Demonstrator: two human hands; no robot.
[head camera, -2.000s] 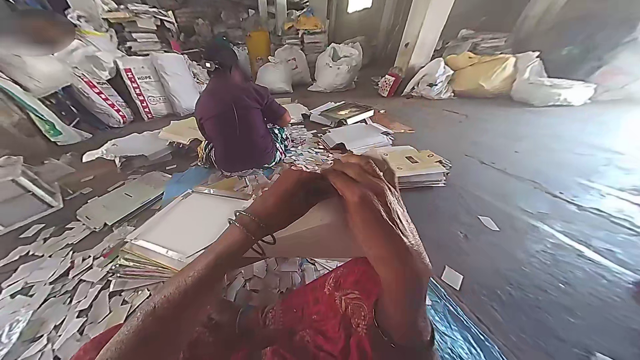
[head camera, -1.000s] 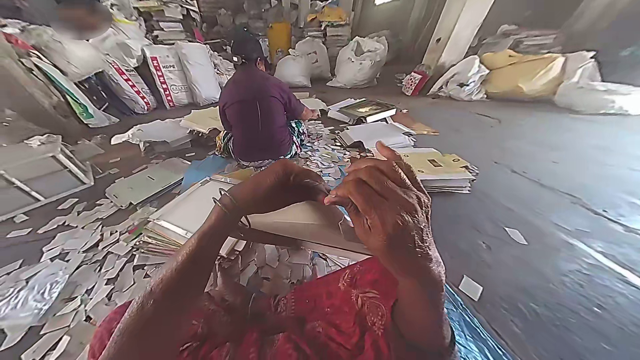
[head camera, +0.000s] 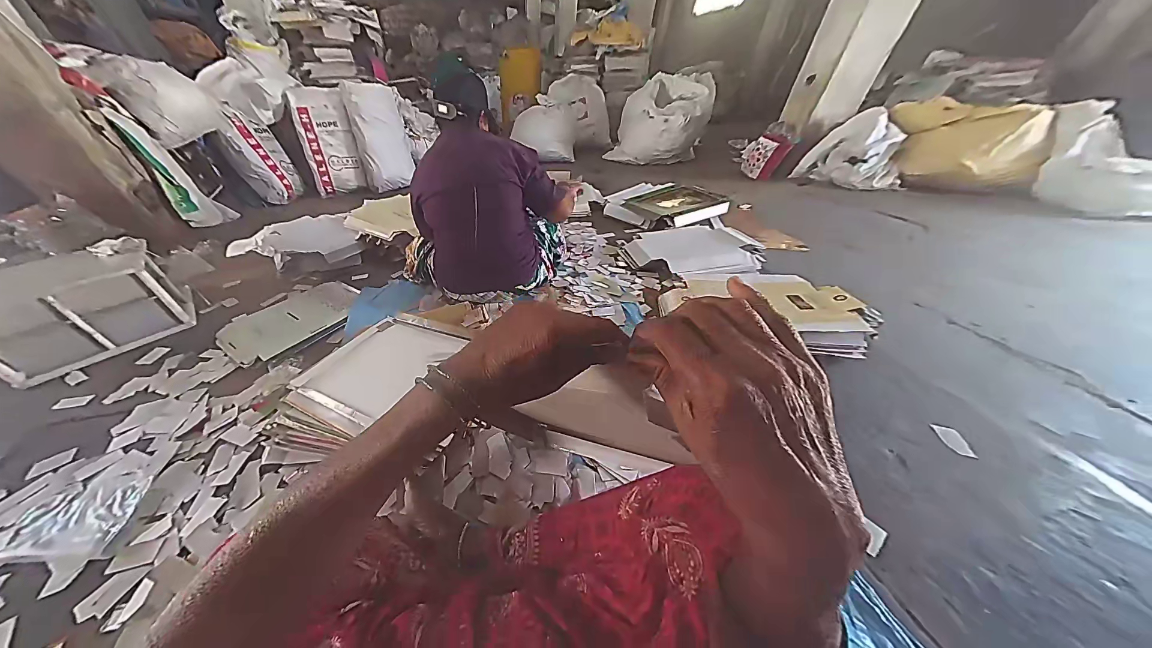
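Observation:
My left hand (head camera: 540, 351), with bangles at its wrist, and my right hand (head camera: 738, 378) meet over my lap, fingertips close together and curled. Whatever lies between the fingers is too small or hidden to tell. Under them a pale cardboard-like sheet or box (head camera: 607, 409) slants across my knees, partly covered by both hands. To the left lies a stack of papers and folders (head camera: 310, 423) topped by a white board with a raised edge (head camera: 387, 360). Torn paper pieces (head camera: 504, 472) fill the floor below my left wrist.
A person in a purple shirt (head camera: 477, 207) sits ahead with back to me. Stacked files (head camera: 810, 315) and a thick book (head camera: 675, 205) lie right of that person. Scattered paper scraps (head camera: 180, 450) and a metal frame (head camera: 99, 310) are at left; filled sacks (head camera: 666, 117) line the back.
The fingertips of my two hands remain close together, while the fingers of my right hand have shifted. The view has turned somewhat to the left.

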